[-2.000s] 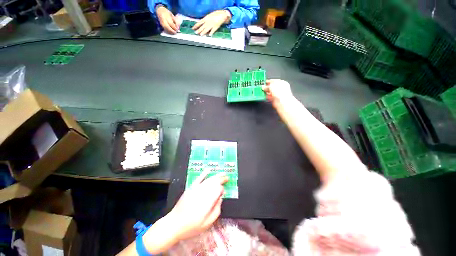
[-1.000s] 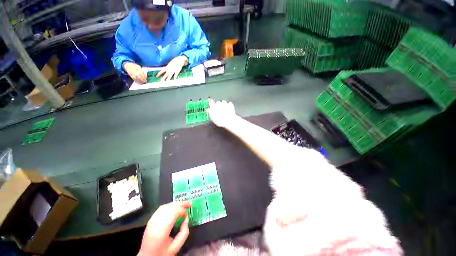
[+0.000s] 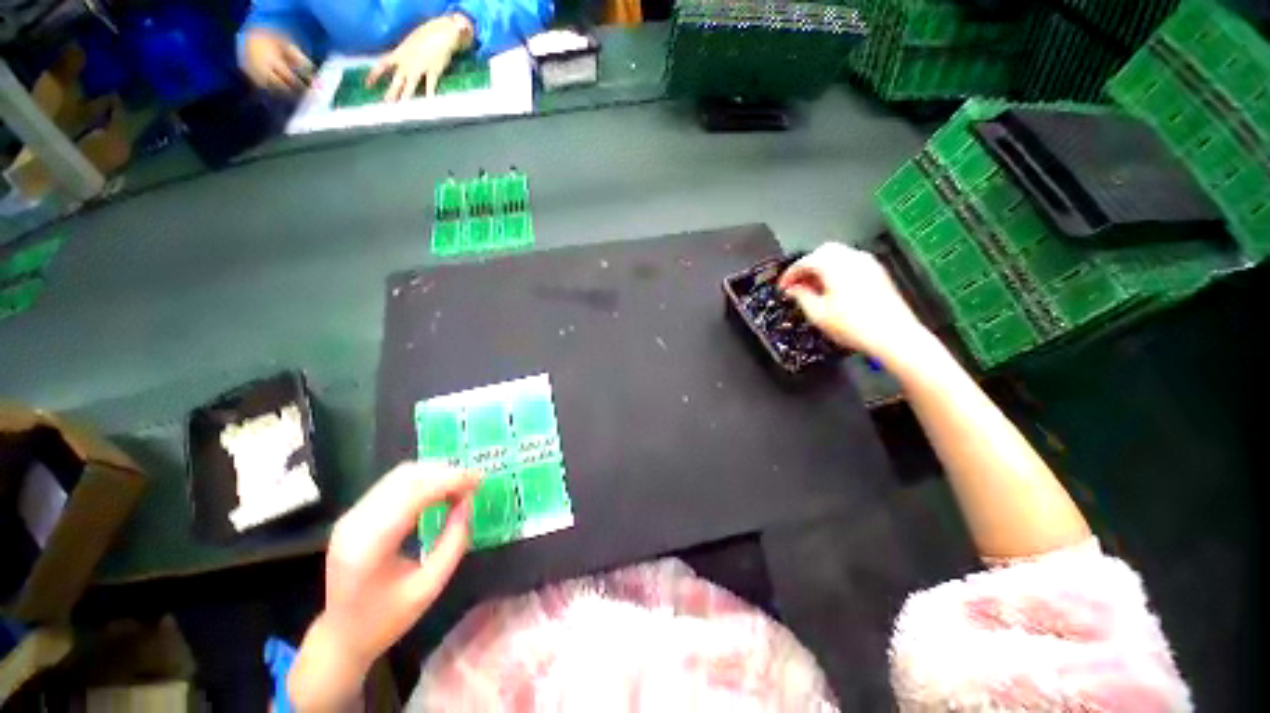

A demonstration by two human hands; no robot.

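Note:
A green PCB panel [image 3: 488, 425] lies on the black work mat [image 3: 627, 488], near its left front. My left hand [image 3: 397, 550] is over the panel's lower left, thumb and index finger near each other; whether it pinches a tiny part cannot be told. My right hand [image 3: 852, 300] has its fingertips in the right parts bin [image 3: 780, 327], among dark glinting components; its grip is hidden. A second PCB panel [image 3: 482, 223] with dark parts standing at its far edge lies on the green bench beyond the mat.
The left parts bin [image 3: 255, 467] with cream-white pieces is left of the mat. An open cardboard box [image 3: 91, 488] is at far left. Stacked PCB panels [image 3: 989, 244] with a black tray [image 3: 1100, 174] stand at right. A person in blue works opposite on a white surface [image 3: 418, 109].
My right hand has let go of the second panel on the bench and moved right and back into the right bin. My left hand stays by the panel on the mat. The view has shifted.

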